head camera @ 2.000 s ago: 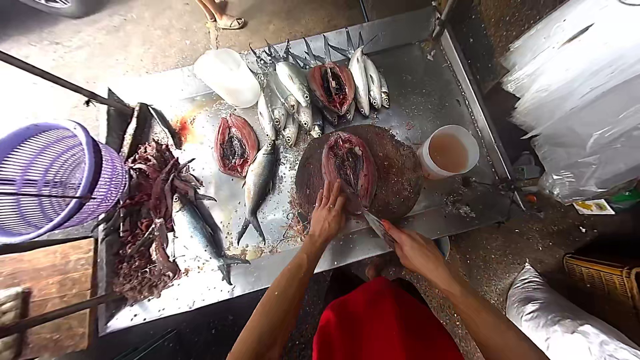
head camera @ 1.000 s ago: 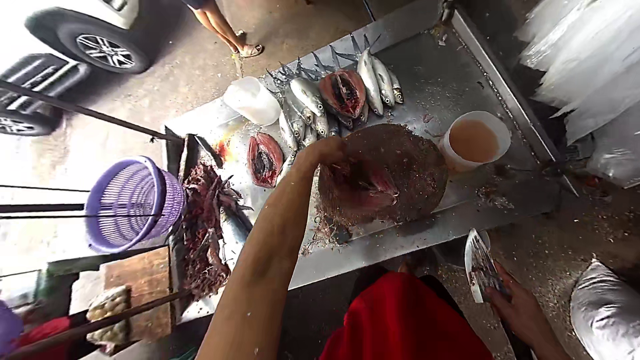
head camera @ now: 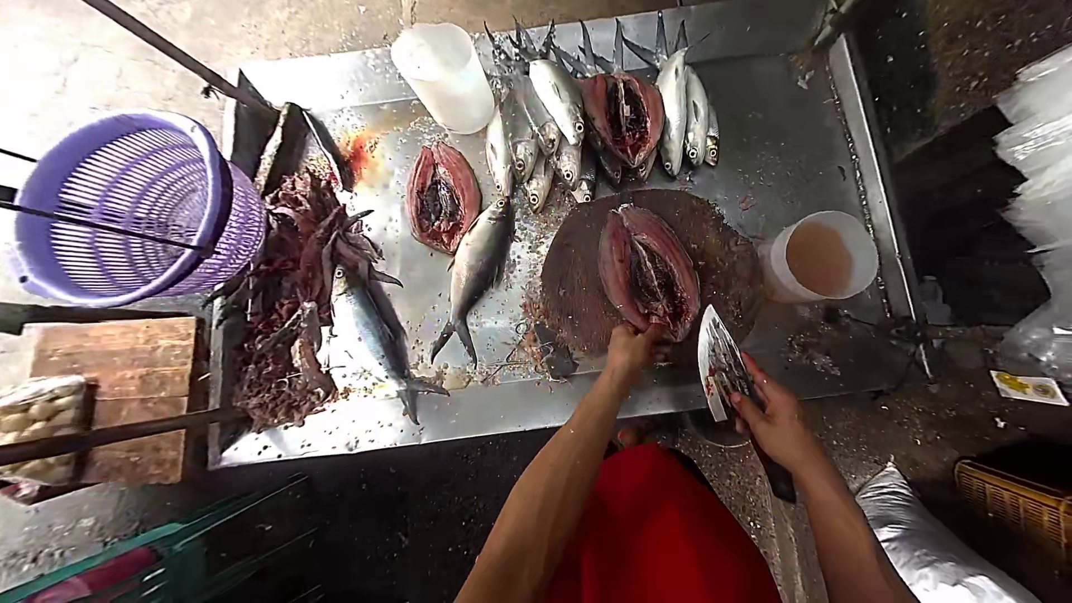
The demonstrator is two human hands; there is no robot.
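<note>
A split-open fish [head camera: 649, 272] lies flesh side up on the round wooden chopping block [head camera: 578, 243]. My left hand [head camera: 636, 345] holds its near end, fingers closed on the edge. Just right of the block, my right hand [head camera: 770, 414] grips a broad knife [head camera: 718, 360], its stained blade pointing up and away. Left of the block lie another opened fish [head camera: 444, 198] and a whole silver fish [head camera: 477, 272]. Several whole fish [head camera: 557, 100] and one more opened fish [head camera: 624, 117] rest at the tray's far side.
The metal tray table [head camera: 787, 126] carries a tub of cloudy liquid [head camera: 821, 255], a white plastic container [head camera: 444, 79], a heap of fish offal [head camera: 289, 310] and a whole fish [head camera: 368, 327]. A purple basket [head camera: 126, 209] stands left; a white sack [head camera: 938, 544] sits lower right.
My left hand has come back from the block's far left side to the fish's near end. My right hand, with the knife, has moved in closer to the block. The view has shifted.
</note>
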